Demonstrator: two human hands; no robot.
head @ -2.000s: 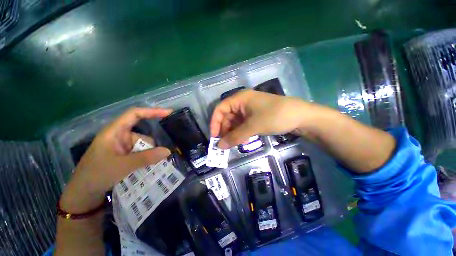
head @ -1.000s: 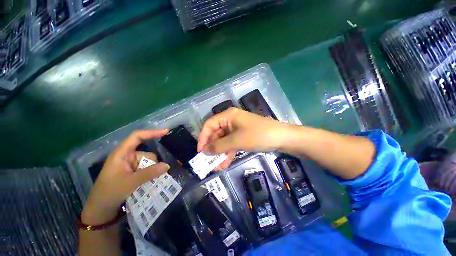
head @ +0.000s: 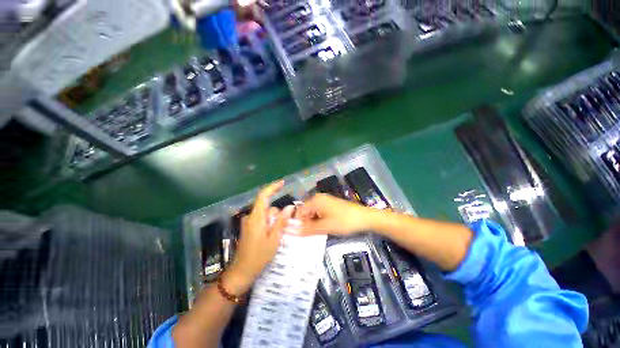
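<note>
My left hand holds a white label sheet with rows of printed blocks. The sheet hangs down over the tray. My right hand meets the left at the sheet's top edge, its fingers closed there; whether a loose label is between them is too blurred to tell. Below lies a clear blister tray with black handheld units in its pockets. One handheld unit with an orange spot and a pale label shows right of the sheet. My hands and the sheet hide several pockets.
Stacked trays stand at the left and more stacked trays at the right. Black strips lie on clear film right of the tray. Across the green bench are a tall tray stack, rows of filled trays and a person's blue sleeve.
My hands have come together at the sheet's top; the sheet now hangs lengthwise. The label held over a unit at my right fingertips is no longer visible there. The view has tilted up.
</note>
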